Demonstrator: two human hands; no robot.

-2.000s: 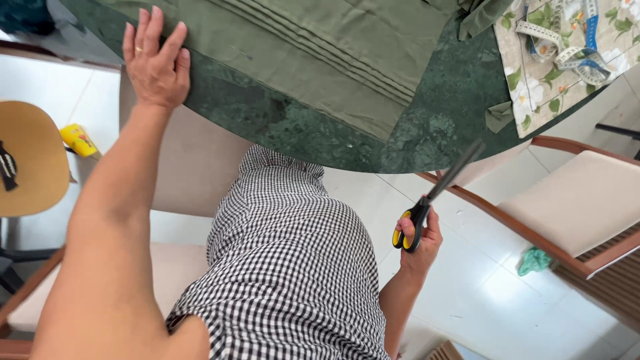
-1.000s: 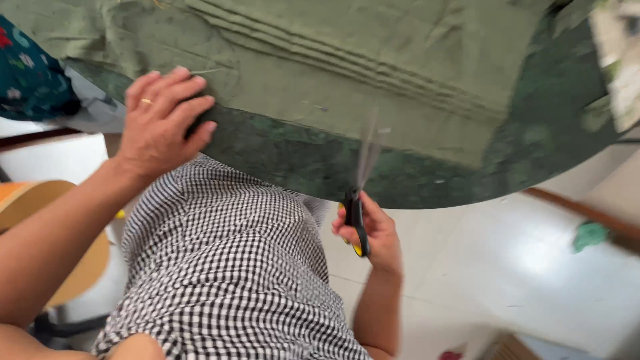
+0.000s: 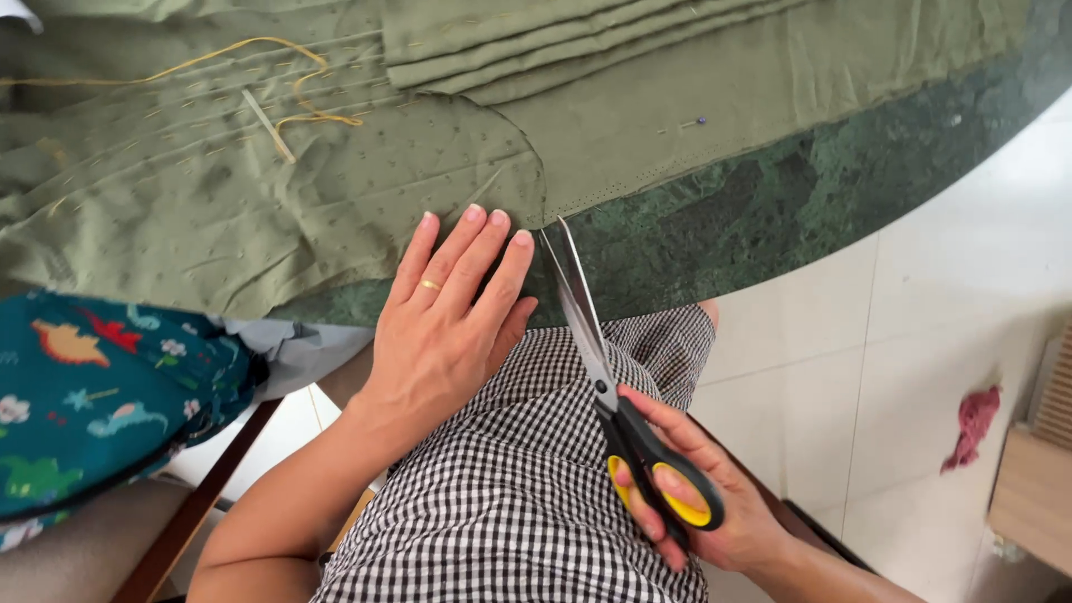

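Observation:
Green cloth (image 3: 670,159) with stitched folds and rows of basting lies over a dark green marble tabletop (image 3: 737,209). My left hand (image 3: 444,310), a ring on one finger, rests flat on the cloth's near edge with nothing gripped. In my right hand (image 3: 695,477) are fabric scissors (image 3: 603,385) with black and yellow handles. Their blades are slightly apart, tips at the cloth's edge just right of my left fingertips. A yellow thread (image 3: 226,54) trails over the cloth by a thin pale stick (image 3: 268,126). A pin (image 3: 701,121) with a purple head sits in the cloth.
A teal dinosaur-print fabric item (image 3: 109,394) is at the left, below the tabletop, near a wooden chair rail (image 3: 201,502). The curved table edge runs above a tiled floor (image 3: 804,360). A pink cloth scrap (image 3: 973,427) and a wooden box-like object (image 3: 1034,494) are at the right.
The scissors have come from beyond the table's edge up to the cloth's edge, beside my left hand. My left hand stays at the cloth's near side. The view has shifted closer and to the left.

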